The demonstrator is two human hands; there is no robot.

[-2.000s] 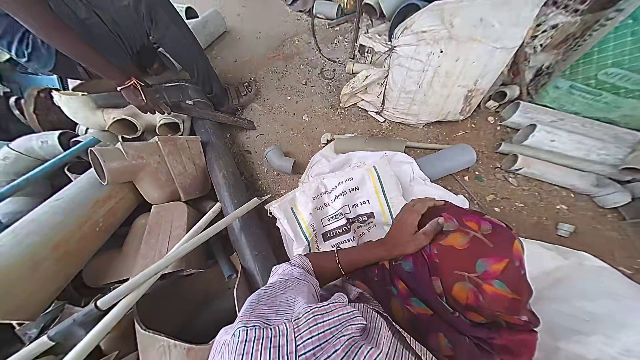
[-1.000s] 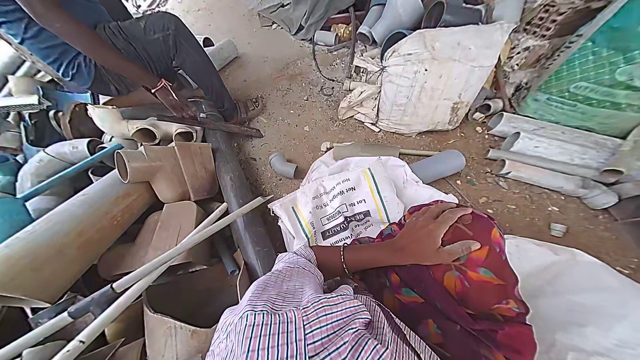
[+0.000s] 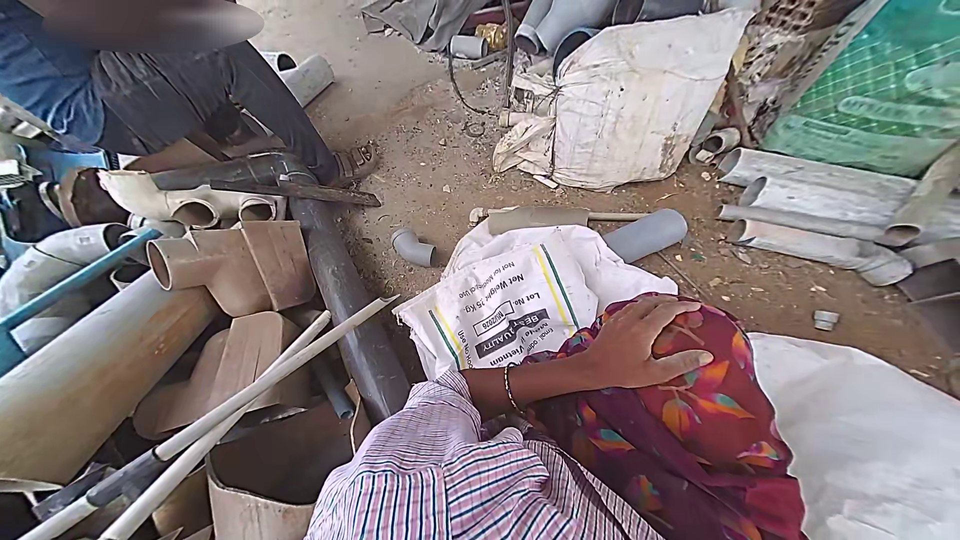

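My left hand [image 3: 645, 345] lies palm down on my knee, over dark red cloth [image 3: 697, 420] with a leaf pattern. Its fingers are apart and hold nothing; a thin bracelet circles the wrist. Just beyond the forearm, a white woven sack [image 3: 495, 300] with printed writing lies on the ground. A grey plastic pipe piece [image 3: 649, 234] touches its far side, and a grey pipe elbow [image 3: 412, 247] lies to its left. My right hand is not in view.
Another person [image 3: 225, 97] sits at upper left beside a long dark pipe [image 3: 345, 300]. Used plastic pipes and fittings [image 3: 232, 262] are heaped on the left. A stuffed white sack [image 3: 630, 97] stands beyond; grey pipes [image 3: 825, 187] lie on the right.
The other person's hand, earlier at the dark pipe, no longer shows there. My left hand's thumb has spread from the fingers since the oldest frame.
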